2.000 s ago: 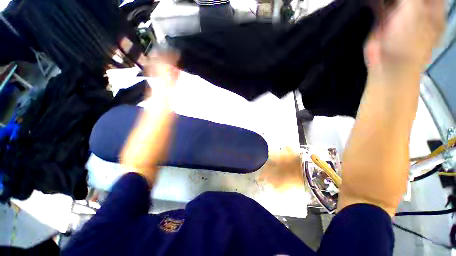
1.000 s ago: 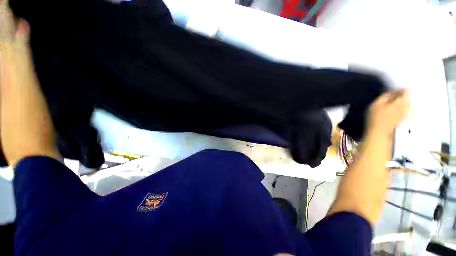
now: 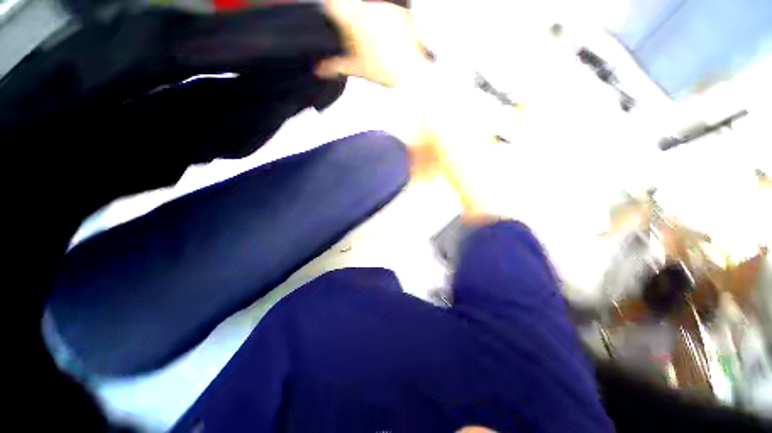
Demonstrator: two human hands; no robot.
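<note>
The black garment stretches across the upper left and down the left edge, beyond and beside the padded board. My right hand is at the top centre, blurred, gripping the garment's right end between fingers and thumb. The forearm is washed out by glare. My left hand is not in view. The navy padded board lies diagonally with its top uncovered; its lower left end borders the black cloth. No iron can be made out.
The white table shows around the board, partly overexposed. A bit of red is at the top edge. Blurred dark fittings are at upper right. Blurred brownish and grey items are at the right. A pale blue panel fills the upper right corner.
The view has swung and tilted. The garment, held across the board before, is now beyond it and to the left, uncovering the board. My left hand has gone out of view.
</note>
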